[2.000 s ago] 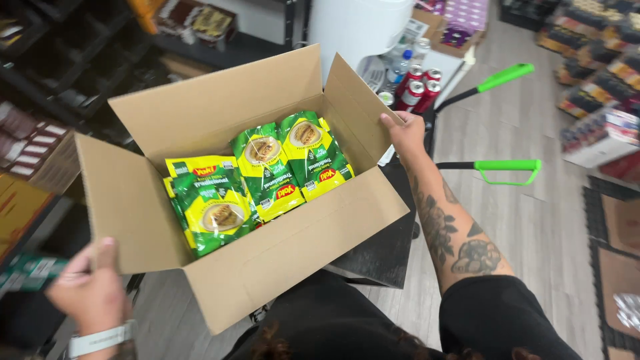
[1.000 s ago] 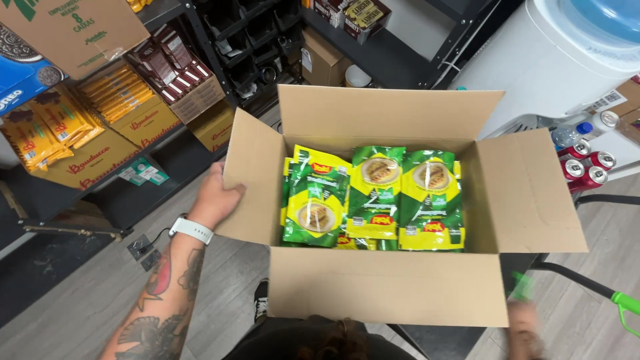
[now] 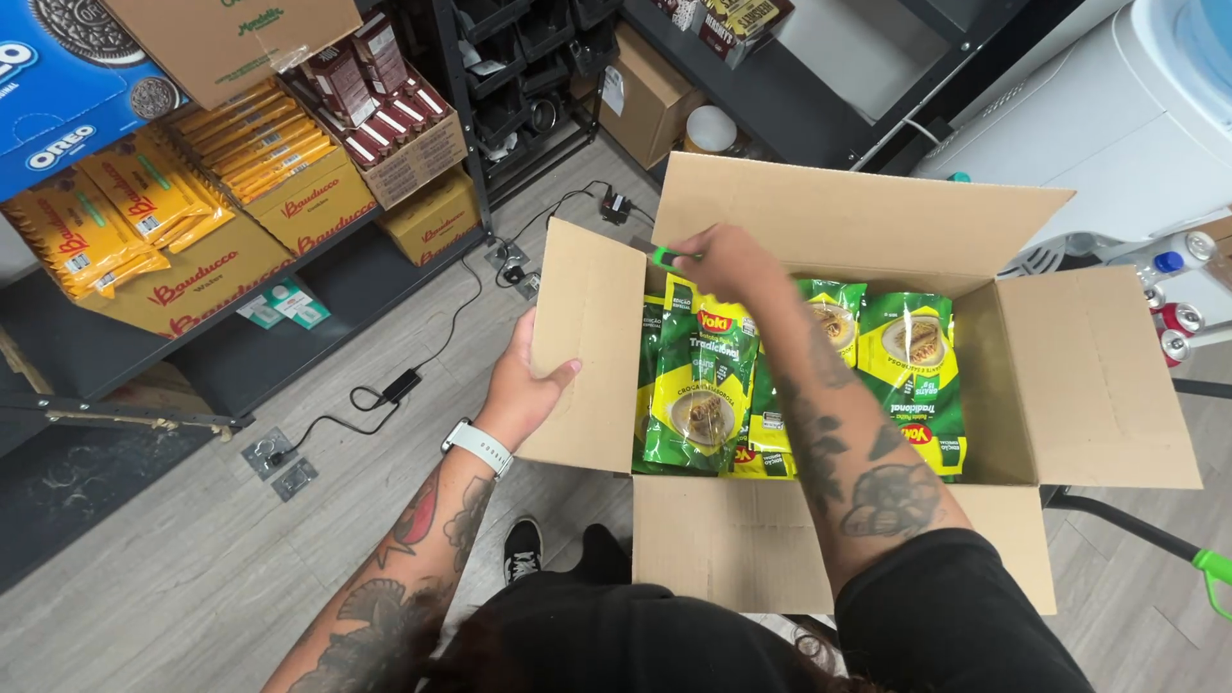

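An open cardboard box (image 3: 837, 547) with its flaps spread stands before me, holding several green and yellow Yoki snack bags (image 3: 700, 385). My left hand (image 3: 527, 385) grips the box's left flap (image 3: 589, 346), thumb on the inner side. Across the box reaches my right arm; my right hand (image 3: 730, 262) is closed on a small green-handled tool (image 3: 664, 256) near the back left corner. The tool's other end is hidden, so its kind cannot be told. Beneath the right forearm, the middle bags are partly covered.
Shelves at left hold Bauducco cartons (image 3: 207, 279), a blue Oreo box (image 3: 67, 87) and chocolate packs (image 3: 404, 125). Cables with a black adapter (image 3: 400, 386) lie on the floor. A white water dispenser (image 3: 1049, 125) stands at back right, near drink cans (image 3: 1176, 318) and a green-handled cart (image 3: 1136, 520).
My right hand has moved from beside the box's front right corner to its back left corner. My left hand remains at the left flap.
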